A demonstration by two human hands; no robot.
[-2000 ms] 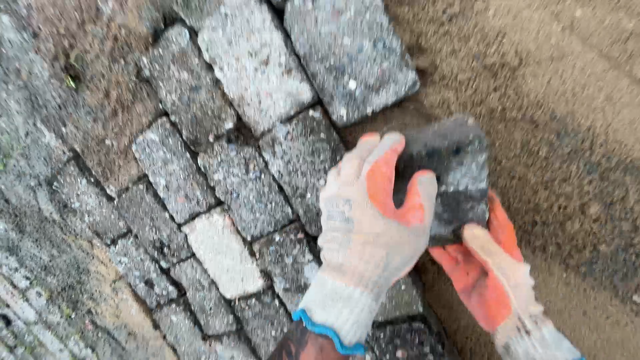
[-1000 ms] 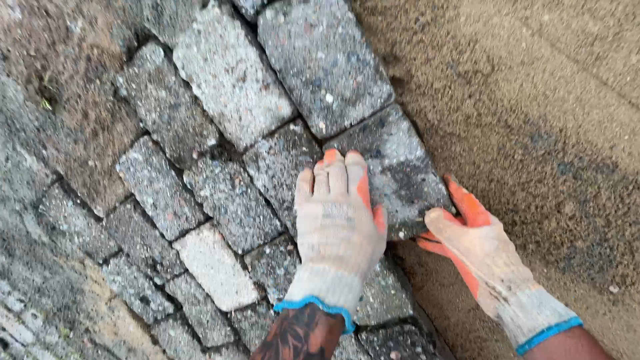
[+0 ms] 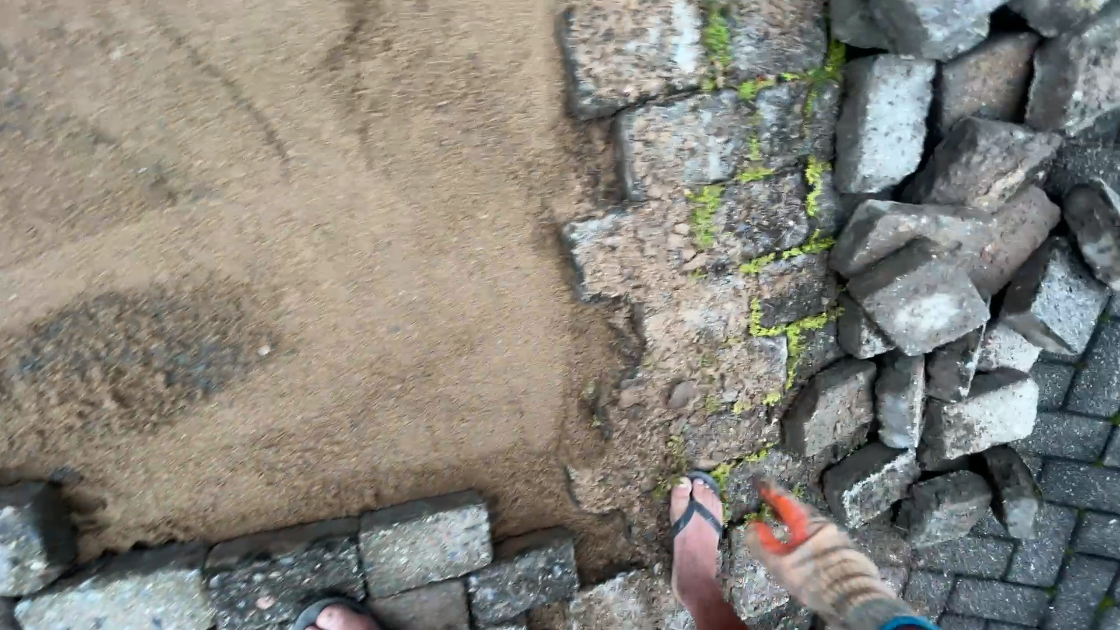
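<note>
My right hand (image 3: 809, 551), in a knitted work glove with an orange coated palm, reaches in from the lower right. Its fingers are apart with nothing between them. It is beside my sandalled foot (image 3: 697, 525) and just below the near end of a heap of loose concrete paving blocks. The closest loose block (image 3: 871, 483) lies above and right of the fingertips. My left hand is out of view. Laid paving blocks (image 3: 426, 535) run along the bottom of the view, bordering a bed of sand (image 3: 394, 306).
Old pavers with bright green moss (image 3: 801, 328) in their joints form a stepped edge right of the sand. The heap (image 3: 919, 297) stands beyond them, with dark brick paving (image 3: 1072, 481) at far right. My other sandalled foot (image 3: 339, 615) is on the laid blocks.
Both hands held a dark block two seconds ago, then had it down against the laid blocks' edge. Now my right hand is off it and empty, and my left hand has left view. The view has swung widely.
</note>
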